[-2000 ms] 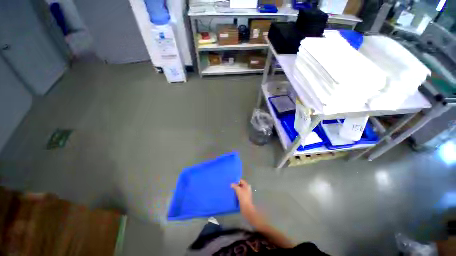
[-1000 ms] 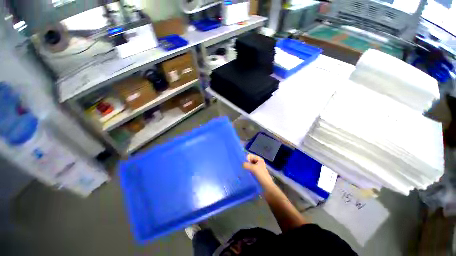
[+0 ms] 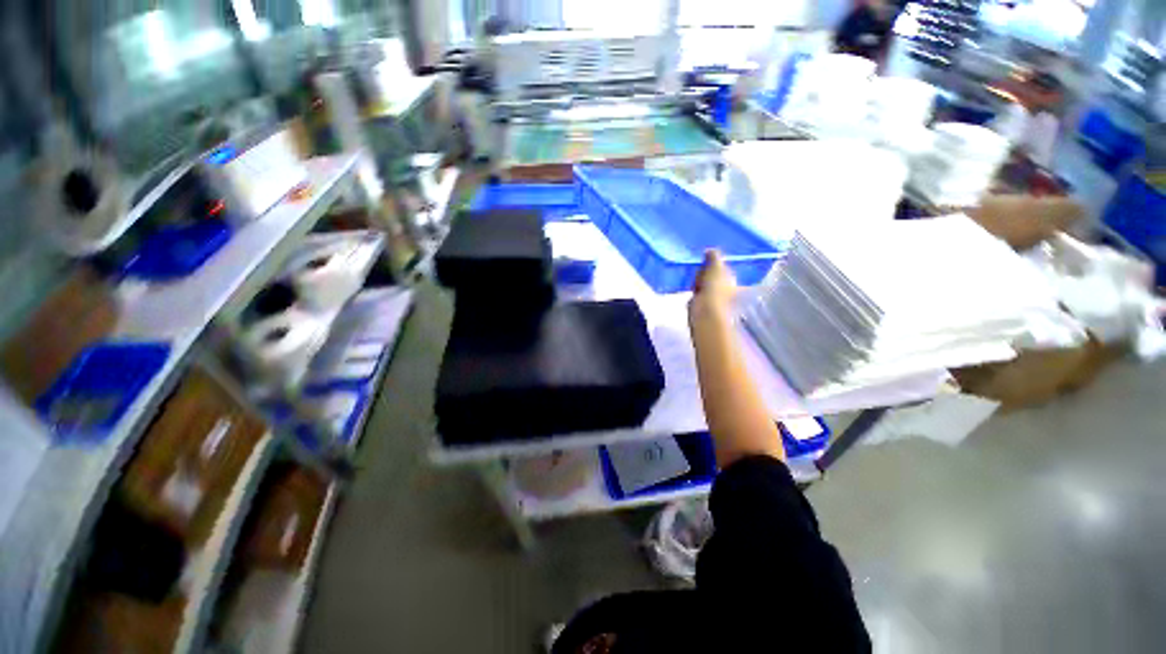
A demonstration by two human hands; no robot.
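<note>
My right hand [image 3: 714, 284] reaches forward over the supply table and grips the near rim of a shallow blue tray [image 3: 678, 228]. The tray looks empty and lies lengthwise over the white table top [image 3: 659, 313], between black stacks and white sheet stacks. Whether it rests flat on the table is unclear. Thick black rectangular stacks [image 3: 550, 377] sit at the table's near left. A tall stack of white sheets [image 3: 895, 300] stands right of my hand. My left hand is out of the picture.
Another blue tray [image 3: 524, 196] sits behind the black stacks. A shelf rack [image 3: 192, 319] with blue trays, rolls and brown boxes runs along the left. Below the table are a lower shelf with trays and a waste bin [image 3: 678, 534]. A person [image 3: 867, 26] shows far back.
The view has turned right and come round to the supply table. The blue tray, held at my front over the floor before, has moved forward over the table, still in my right hand.
</note>
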